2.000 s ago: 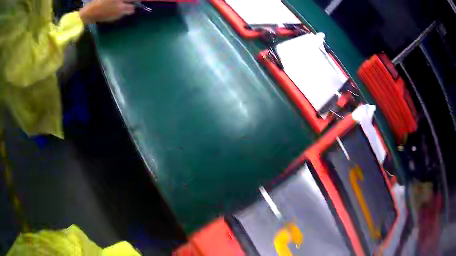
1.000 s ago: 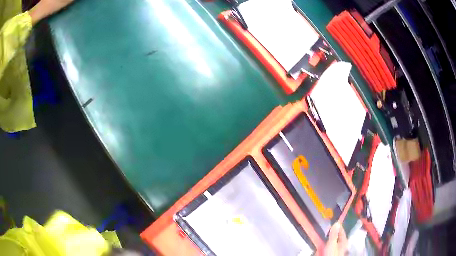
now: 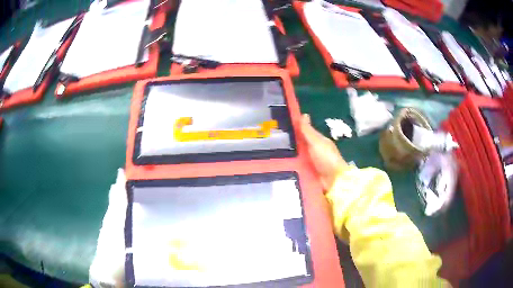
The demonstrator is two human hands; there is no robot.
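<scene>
A red foam tray lies in front of me on the green mat with two display panels in it. The far panel is silver-grey with a black border and an orange hooked flex cable. The near panel is brighter, with a faint yellow patch. My right hand, bare with a yellow sleeve, grips the tray's right edge beside the far panel. My left hand, in a white glove, is at the tray's left edge beside the near panel; its fingers are blurred and partly hidden.
White-covered clamped panels on red trays line the back. To the right are white scraps, a crumpled white piece, a brown tape roll holding items, a clear plastic bag and stacked red trays.
The view has turned, so the tray now lies straight ahead. My right hand is now fully visible at its right edge, and my gloved left hand shows at its left edge.
</scene>
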